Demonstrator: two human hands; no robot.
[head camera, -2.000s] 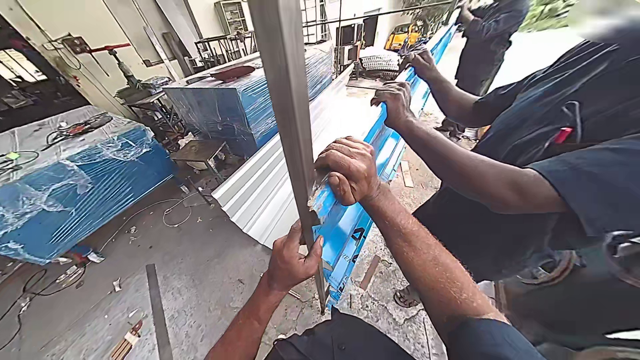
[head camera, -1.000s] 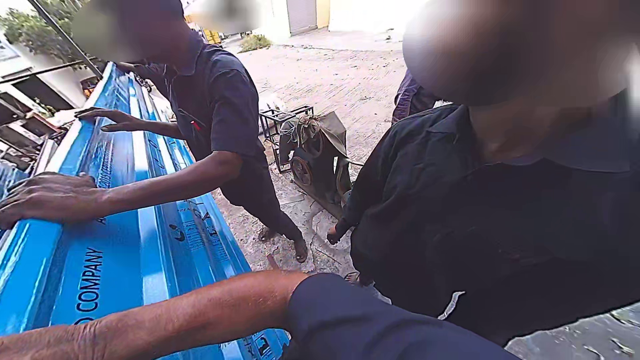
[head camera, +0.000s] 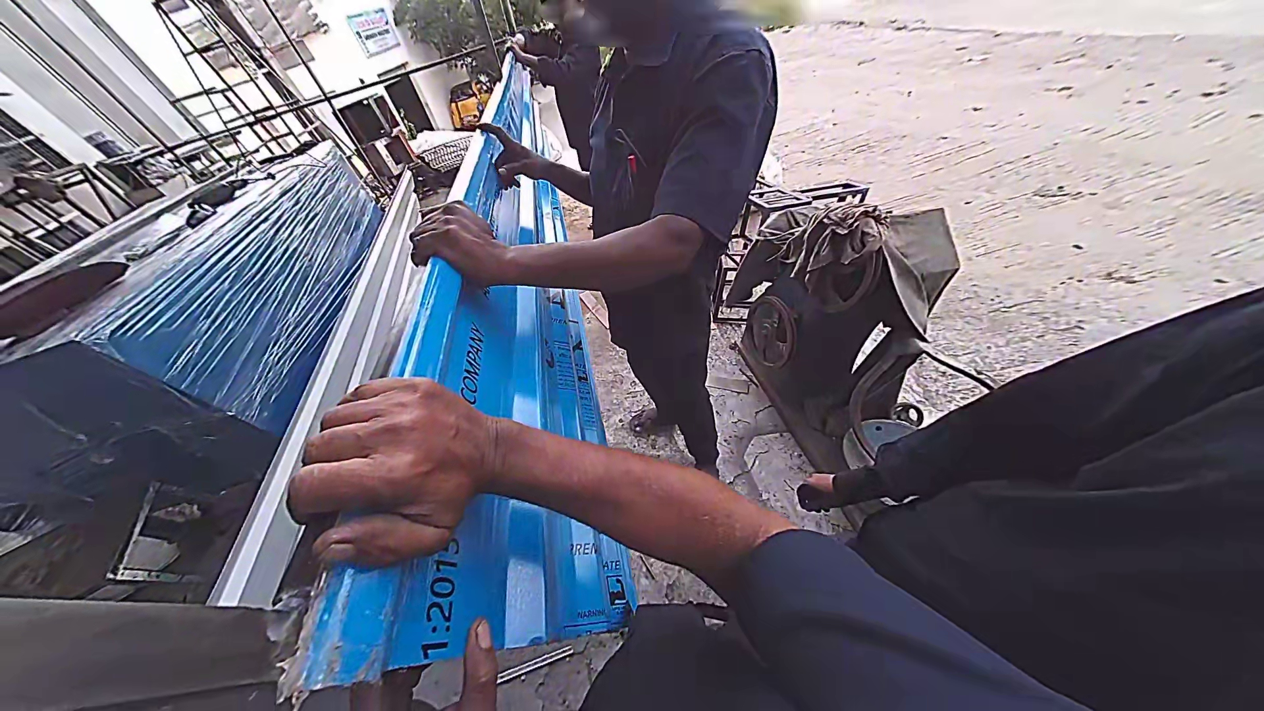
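A long ribbed panel in blue printed film (head camera: 513, 395) stands on edge, running away from me. My right hand (head camera: 395, 469) is closed over its top edge near the close end. Low in the view, the fingers of my left hand (head camera: 474, 671) show under the panel's near end, beside a grey metal bar (head camera: 138, 642); most of that hand is hidden, so its hold cannot be told. Further along, a co-worker's hands (head camera: 459, 242) rest on the same top edge. A whitish ribbed panel (head camera: 316, 415) stands just left of the blue one.
Left is a large blue block wrapped in clear film (head camera: 247, 286). A co-worker in dark clothes (head camera: 681, 128) stands right of the panel, with another person beyond. A machine partly covered by cloth (head camera: 839, 286) sits on the ground. Another dark-clothed person (head camera: 1106, 474) is close on my right.
The view has swung far right and partly back. My right hand is on the panel's top edge both two seconds ago and now. The grey bar stood upright two seconds ago and now lies across the lower left.
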